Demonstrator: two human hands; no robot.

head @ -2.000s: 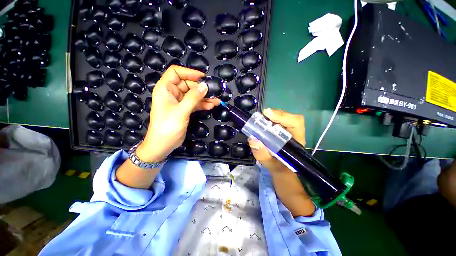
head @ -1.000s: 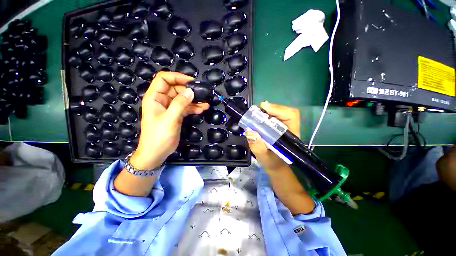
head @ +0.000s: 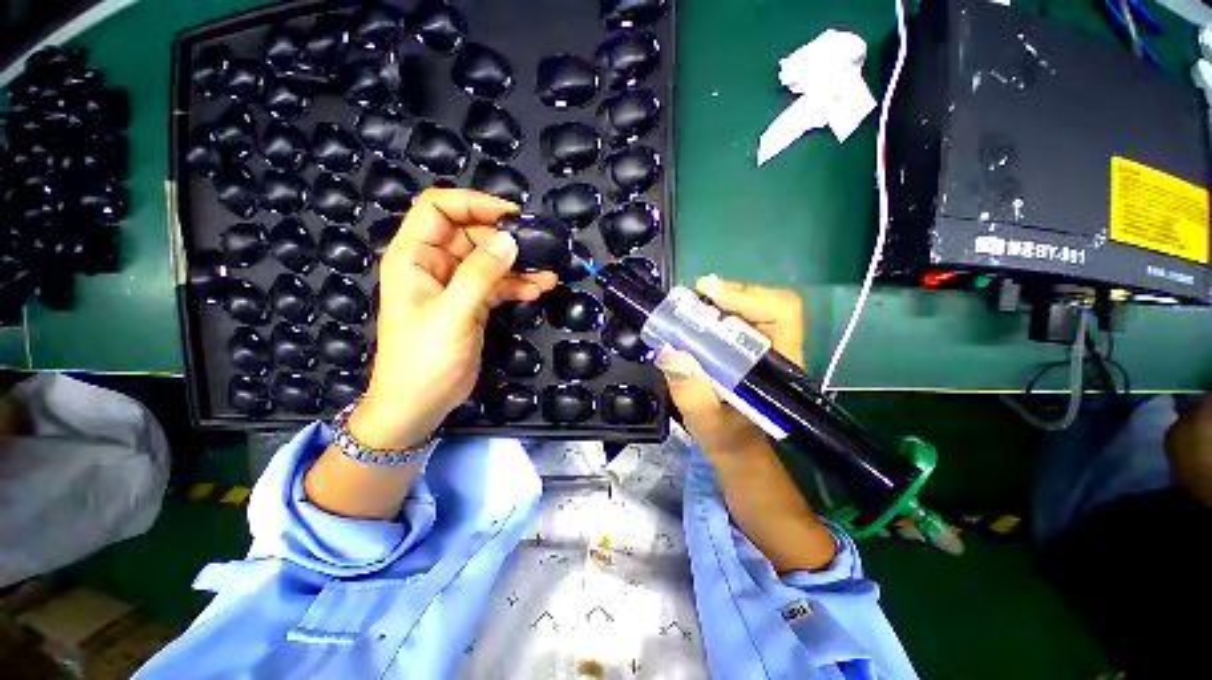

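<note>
My left hand (head: 445,299) pinches a glossy black plastic part (head: 537,243) between thumb and fingers, above the black parts tray (head: 669,146). My right hand (head: 724,359) is shut around the thick black dispensing syringe (head: 824,432), at its clear labelled wrap (head: 707,335). The blue needle tip (head: 588,268) points up-left, close to the right edge of the held part; I cannot tell if they touch. A green adapter cap (head: 914,489) is at the syringe's rear. Many similar parts lie in rows in the tray, some hidden behind my hands.
A heap of black parts (head: 60,173) lies left of the tray. Right of the tray are a crumpled white tissue (head: 821,90), a white cable (head: 877,226) and a black controller (head: 1050,146) with a yellow label. People's sleeves (head: 80,465) show at both sides.
Since the oldest frame, the tray, controller and tissue have shifted left in view. Over the last second, the needle tip has moved slightly down-right from the held part. Both grips are unchanged.
</note>
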